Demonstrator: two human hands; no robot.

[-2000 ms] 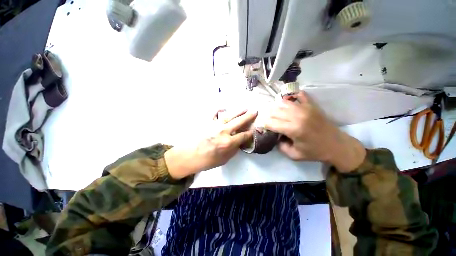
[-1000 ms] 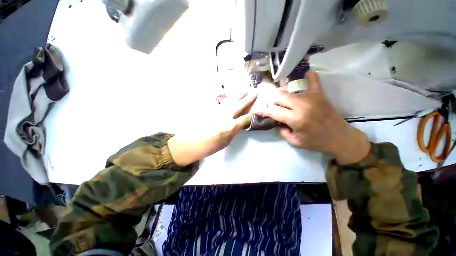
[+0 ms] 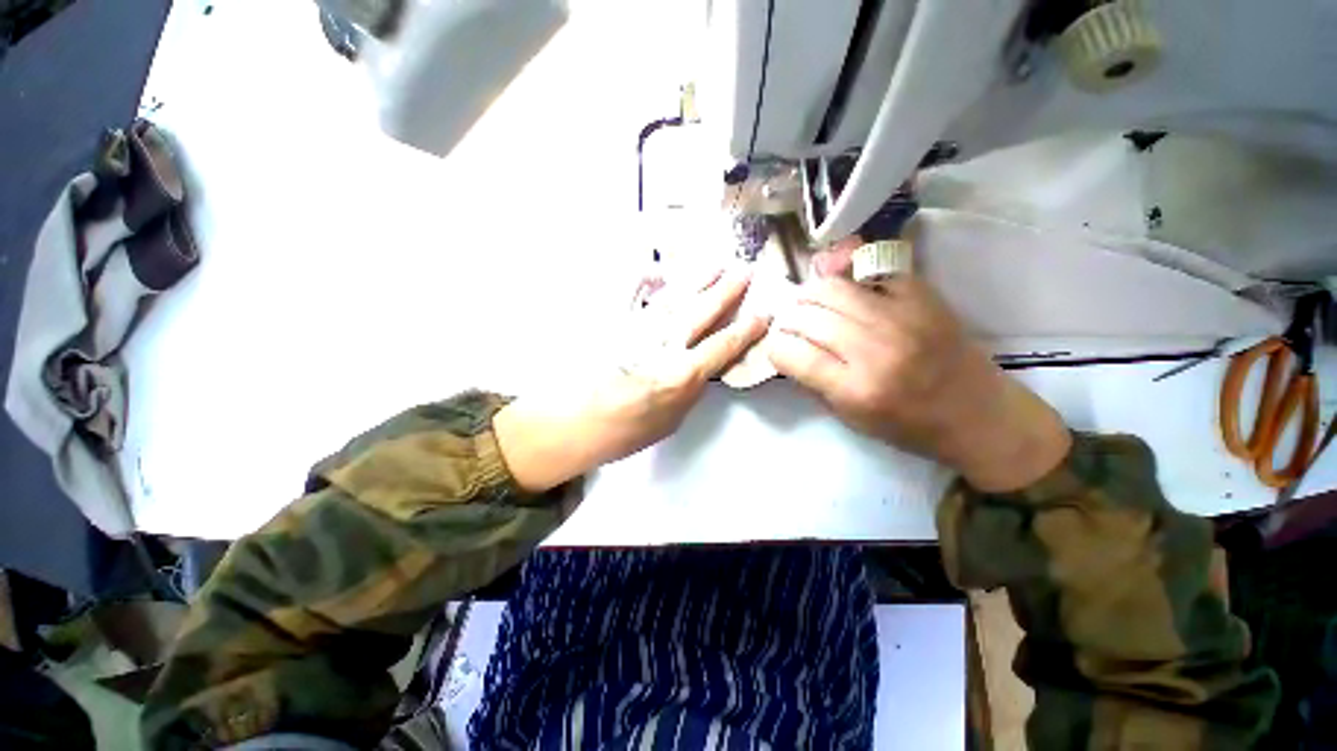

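A light fabric piece [image 3: 752,370] lies below the presser foot [image 3: 751,235], with its rounded near edge showing between my hands. My left hand [image 3: 645,379] lies flat on its left side, fingertips pressing it near the foot. My right hand [image 3: 887,352] holds its right side, fingers bent, close to the cream ridged knob [image 3: 881,261]. Most of the fabric is hidden under my fingers or lost against the white table. The needle tip cannot be made out.
The white sewing machine head [image 3: 1012,176] fills the upper right. Orange-handled scissors [image 3: 1270,411] lie at the right edge of the white table [image 3: 367,294]. Crumpled grey-beige cloth with dark brown ends [image 3: 88,338] hangs at the left edge. A white bottle-shaped fixture [image 3: 462,66] stands upper left.
The dark brown curved part between my hands no longer shows; light fabric shows there instead. Both hands moved up closer to the foot since the oldest frame. The view shifted slightly.
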